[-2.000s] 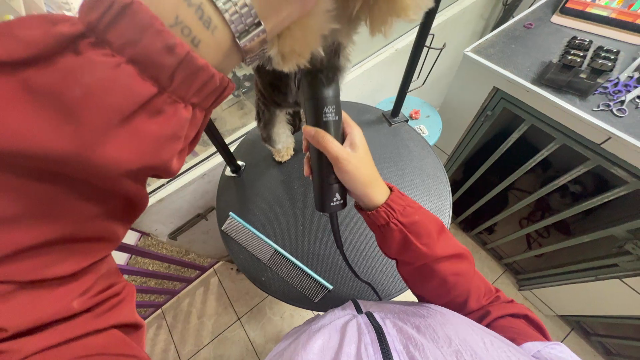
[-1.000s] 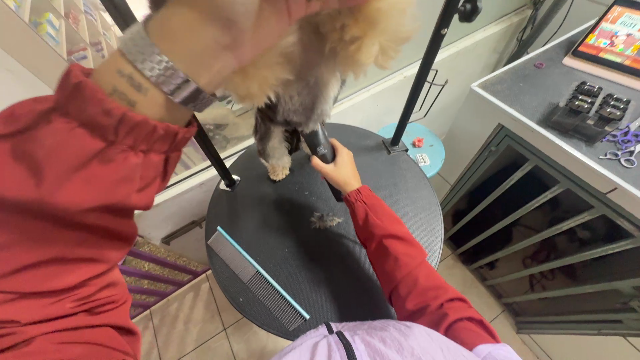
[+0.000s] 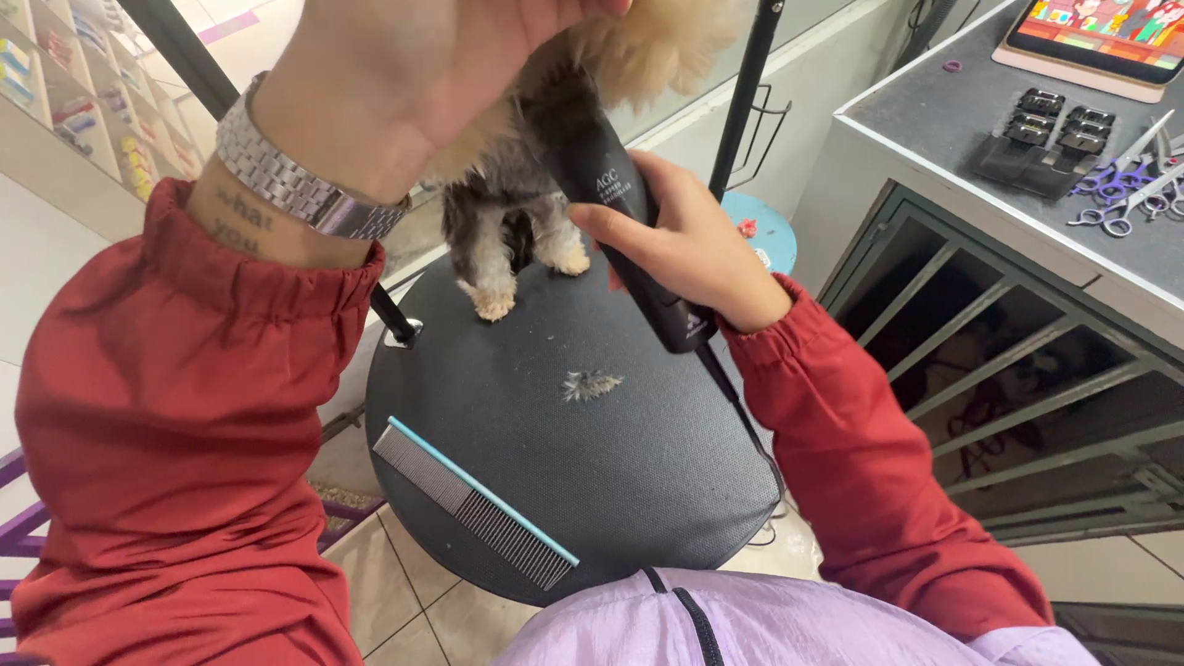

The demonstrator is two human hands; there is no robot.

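Note:
A small dog (image 3: pixel 518 213) with dark and tan fur stands on a round black grooming table (image 3: pixel 647 462), its head partly cut off by the top edge. My left hand (image 3: pixel 398 83), with a metal watch at the wrist, is raised at the dog's tan head fur; its fingers are mostly out of view, so its grip cannot be told. My right hand (image 3: pixel 684 240) is closed around a black corded electric clipper (image 3: pixel 610 194), whose upper end lies against the fur below the dog's head. The blade is hidden. A tuft of cut fur (image 3: pixel 590 385) rests on the table.
A steel comb with a blue spine (image 3: pixel 481 499) lies at the table's near left. Black posts (image 3: pixel 745 102) rise beside the dog. On the right counter (image 3: pixel 925 120) are clipper blades in a holder (image 3: pixel 1045 143), several scissors (image 3: pixel 1133 185) and a tablet (image 3: pixel 1101 42). Barred cages (image 3: pixel 1008 342) stand below.
The clipper has gone from low by the dog's chest up toward its head. The fur tuft on the table, absent two seconds ago, shows one second ago and now.

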